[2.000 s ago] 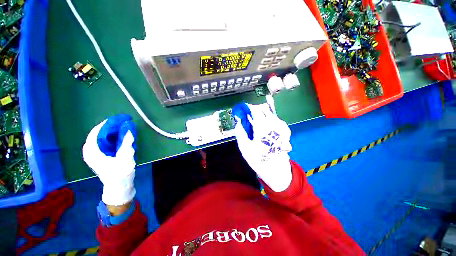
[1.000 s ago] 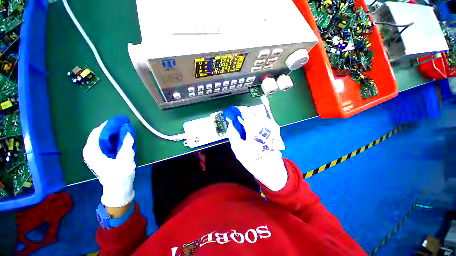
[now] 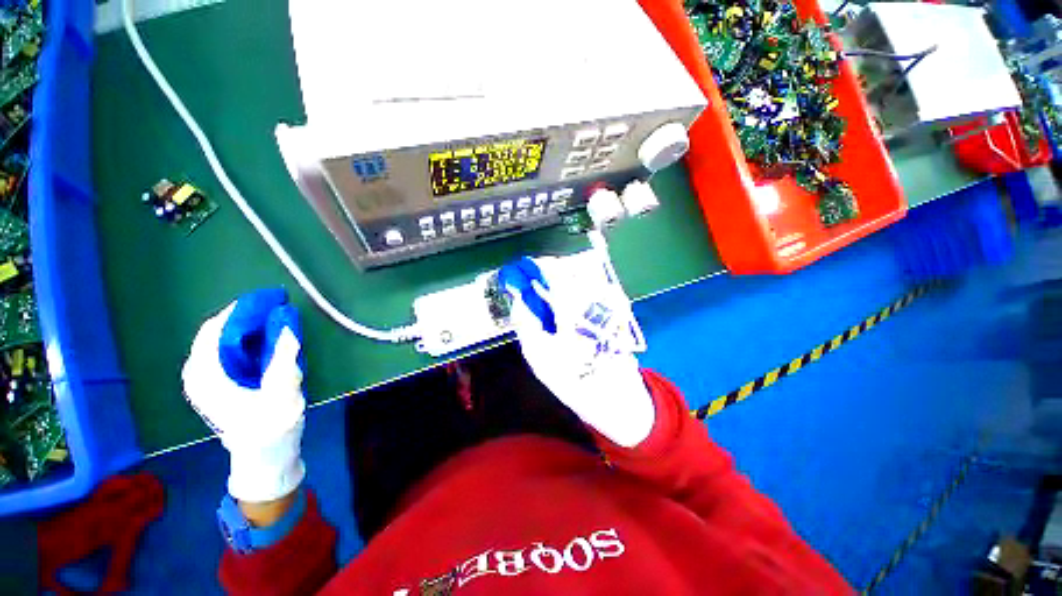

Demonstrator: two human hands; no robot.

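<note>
My gloved right hand (image 3: 571, 320) is at the right part of the white power strip (image 3: 454, 323) on the bench's front edge. Its blue fingertips press on a small green circuit board (image 3: 498, 299), largely covered by the hand. The thin white test lead (image 3: 599, 241) runs from the instrument's terminals to behind this hand; its end is hidden. My gloved left hand (image 3: 250, 373) is held over the bench's front edge, left of the strip, fingers curled, with nothing visible in it. The electronic load (image 3: 396, 192) stands behind the strip, its yellow display lit.
A loose board (image 3: 178, 204) lies on the green mat, left of the curving white cord (image 3: 239, 200). The blue bin (image 3: 72, 268) of boards stands at the left. The red-orange bin (image 3: 745, 239) of boards is right of the load. A pale box (image 3: 937, 64) is farther right.
The whole view has shifted, so the load and bins sit farther left in it. Both hands keep their places at the bench, the right still on the board.
</note>
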